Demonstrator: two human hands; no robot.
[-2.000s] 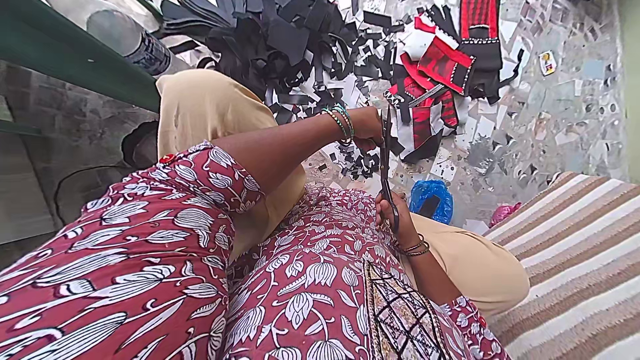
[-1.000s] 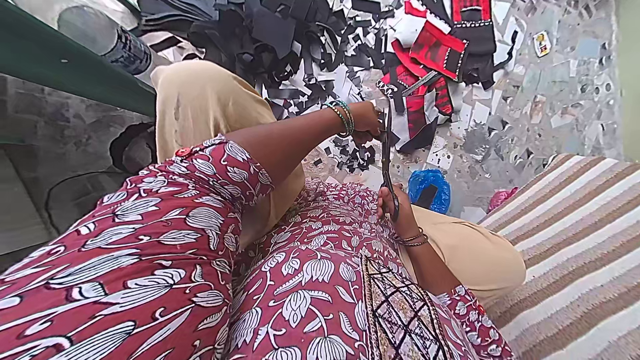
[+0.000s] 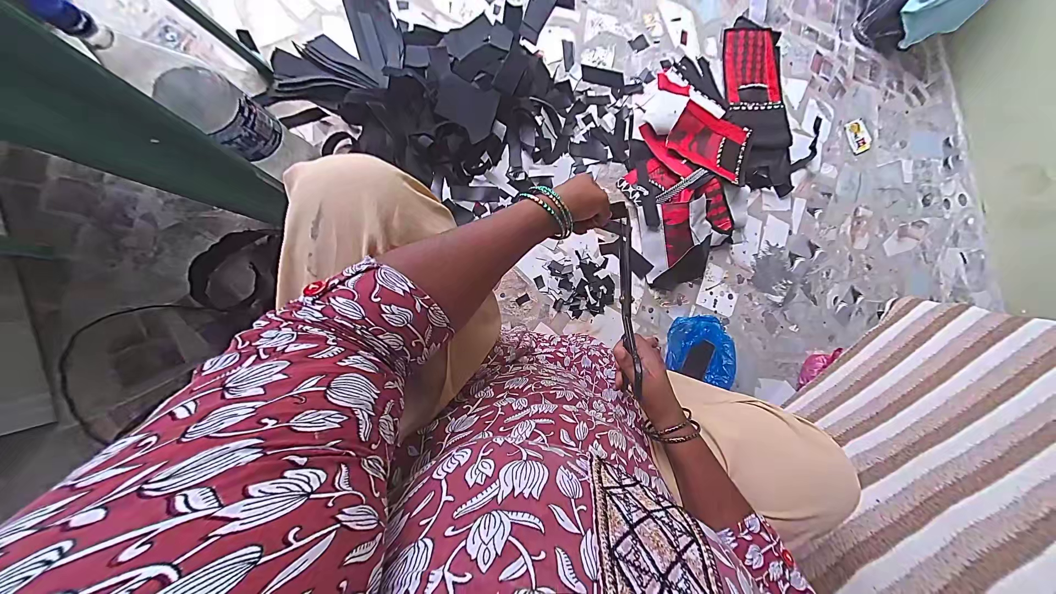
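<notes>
My right hand [image 3: 648, 369] grips the handles of a pair of long dark scissors [image 3: 627, 309], whose blades point up the picture, away from my body. My left hand [image 3: 584, 203], with green bangles at the wrist, pinches a small dark strip [image 3: 615, 221] beside the blade tips. Whether the blades touch that strip cannot be made out. Just beyond the hands lie red and black fabric pieces with beaded trim [image 3: 709, 142]. Below my left hand is a small heap of black snippets [image 3: 582, 285] on the floor.
A large pile of black cut strips [image 3: 470, 99] spreads over the mosaic floor. A blue plastic bag [image 3: 701, 351] sits right of my right hand, near a striped mat [image 3: 949, 429]. At upper left, a plastic bottle [image 3: 214, 111] lies by a green frame bar [image 3: 124, 132].
The scissors remain in my right hand. Their blades look spread in the oldest frame and appear as a narrower line now. My left hand stays near the blade tips.
</notes>
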